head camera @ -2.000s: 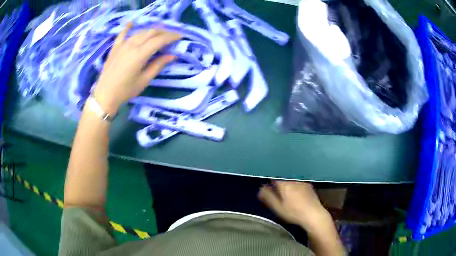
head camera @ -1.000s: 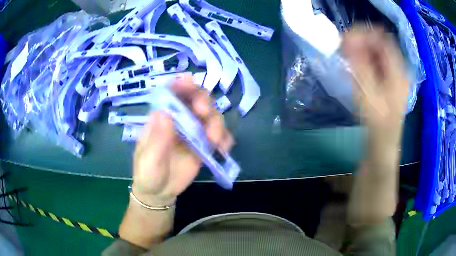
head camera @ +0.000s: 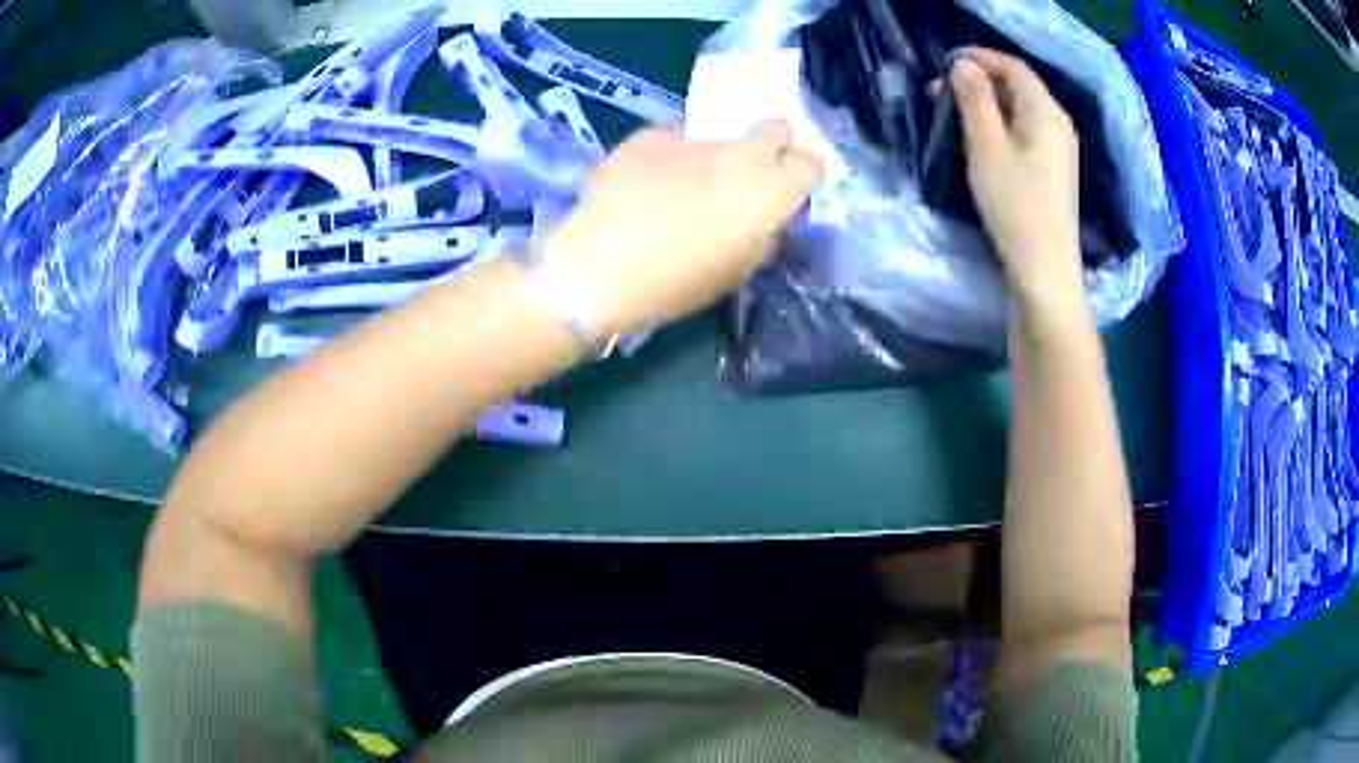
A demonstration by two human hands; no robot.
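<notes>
The clear bag of black strips point(head camera: 879, 283) stands open on the bench, its rim rolled down. My left hand point(head camera: 693, 216) is closed at the bag's left rim beside the white label. A small lavender patch shows by its fingers; whether it also holds a shell is hidden. My right hand point(head camera: 1021, 164) reaches into the bag's mouth, thumb and finger close together at the black strips point(head camera: 909, 105). I cannot tell if it grips one. Loose lavender handle shells point(head camera: 365, 251) lie in a pile at left, partly behind my left forearm.
A clear crinkled bag of lavender shells point(head camera: 75, 224) lies at far left. A blue tray point(head camera: 1192, 388) filled with rows of lavender parts is at right. The green bench point(head camera: 716, 470) has a curved front edge. A brown box with purple parts point(head camera: 909, 678) is below the bench.
My left hand has moved right from the shells to the bag's rim; the shell it held is no longer clearly seen. My right hand remains at the bag's mouth. The bag appears further left in view.
</notes>
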